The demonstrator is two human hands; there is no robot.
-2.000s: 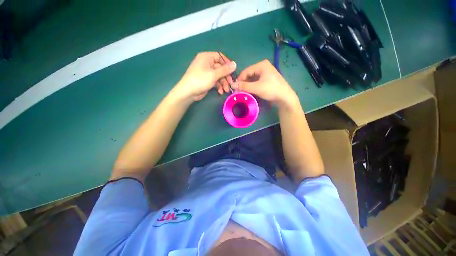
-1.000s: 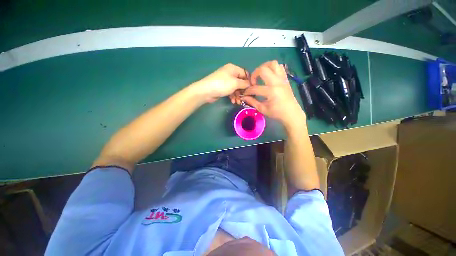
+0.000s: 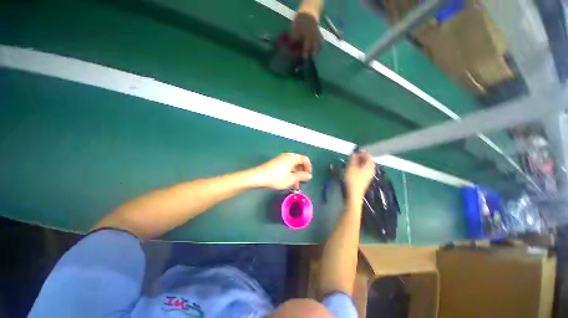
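The dryer body with a bright pink flared end [image 3: 297, 210] lies on the green bench, its dark centre facing me. My left hand [image 3: 291, 172] is just above it, fingers pinched on thin dark leads at its top edge. My right hand [image 3: 360, 169] is at the upper left of the pile of glossy black handles [image 3: 382, 208]. Its fingers are closed around a black handle, whose dark tip shows above them; the rest is mostly hidden and blurred. Blue-handled nippers [image 3: 328, 185] lie left of the pile.
Across the white rail [image 3: 218, 110], another person's hand [image 3: 306, 34] holds a blurred dark dryer with a reddish end [image 3: 288, 51] over the green belt. A grey post [image 3: 436, 128] slants at right. A blue bin [image 3: 482, 213] stands right; open cartons [image 3: 398, 259] stand below the bench.
My right hand has left the leads and moved right to the handle pile. My left hand stays at the pink-ended body. The view has shifted, showing more of the far side and another person's hand.
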